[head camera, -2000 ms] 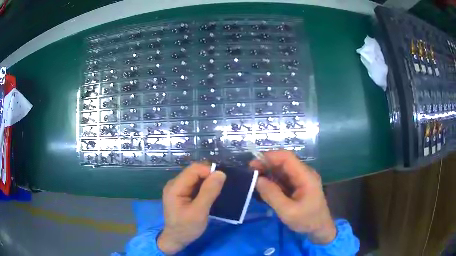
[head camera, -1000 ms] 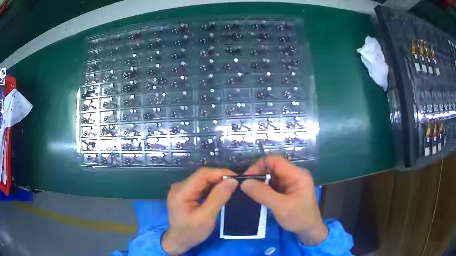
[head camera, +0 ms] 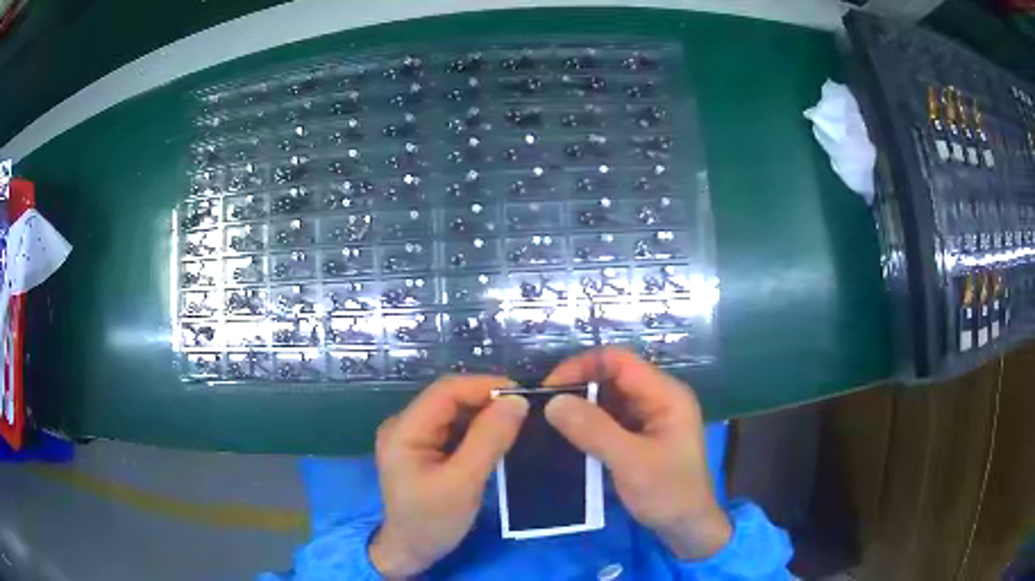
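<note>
A liner card (head camera: 547,490), black with a white border, hangs between my hands at the near edge of the bench. My left hand (head camera: 451,465) pinches its top edge at the left between thumb and index finger. My right hand (head camera: 645,451) pinches the same top edge at the right. The card's top looks folded or bent into a thin dark line. A thin dark stick shape by my right index finger is blurred; I cannot tell whether it is tweezers. The clear component tray (head camera: 437,216) lies just beyond my hands, with small dark parts and white dots.
A black tray stack (head camera: 908,216) with gold-and-white parts (head camera: 951,125) stands on the right. A crumpled tissue (head camera: 844,139) lies beside it. A red bin (head camera: 16,375) with white paper (head camera: 39,252) is at the left edge. The green mat (head camera: 783,284) lies underneath.
The card was tilted with my hands apart; my hands have come together at its top edge and it now hangs nearly straight. Since one second ago, only slight shifts show.
</note>
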